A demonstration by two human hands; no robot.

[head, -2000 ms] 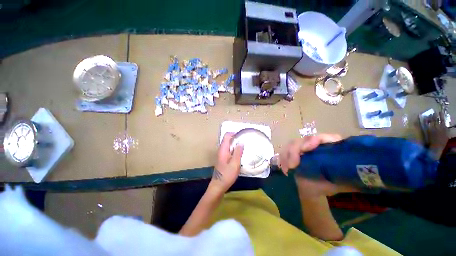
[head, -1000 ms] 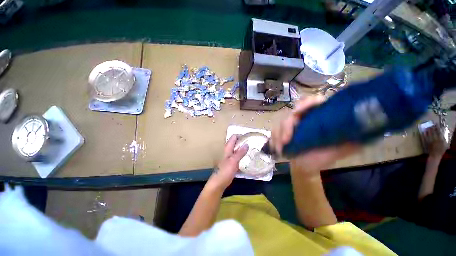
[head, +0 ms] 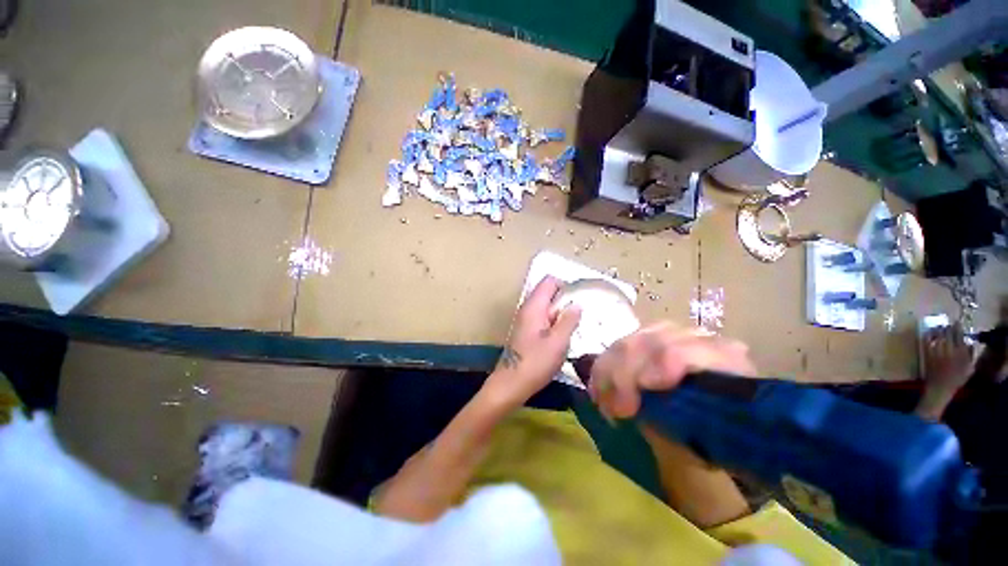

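A round cover (head: 600,314) sits on a white square jig (head: 549,266) near the bench's front edge, bright with glare. My left hand (head: 544,341) grips the cover's left rim, thumb and fingers on it. My right hand (head: 668,365) is wrapped around the front of the blue electric screwdriver (head: 812,448), which lies nearly level and points left. Its dark tip is at the lower right rim of the cover. Whether the bit touches a screw cannot be told.
Blue-and-white clips (head: 475,153) lie in a pile behind. Right of them stand the screw feeder (head: 663,122), a white bowl (head: 787,124) and gold rings (head: 763,227). Drum assemblies (head: 260,83) on jigs are at left. An empty jig (head: 835,285) and another person's hand (head: 946,358) are at right.
The screwdriver has swung from angled up to the right to nearly level, its rear end now lower. My left hand remains on the cover. The view has shifted and tilted.
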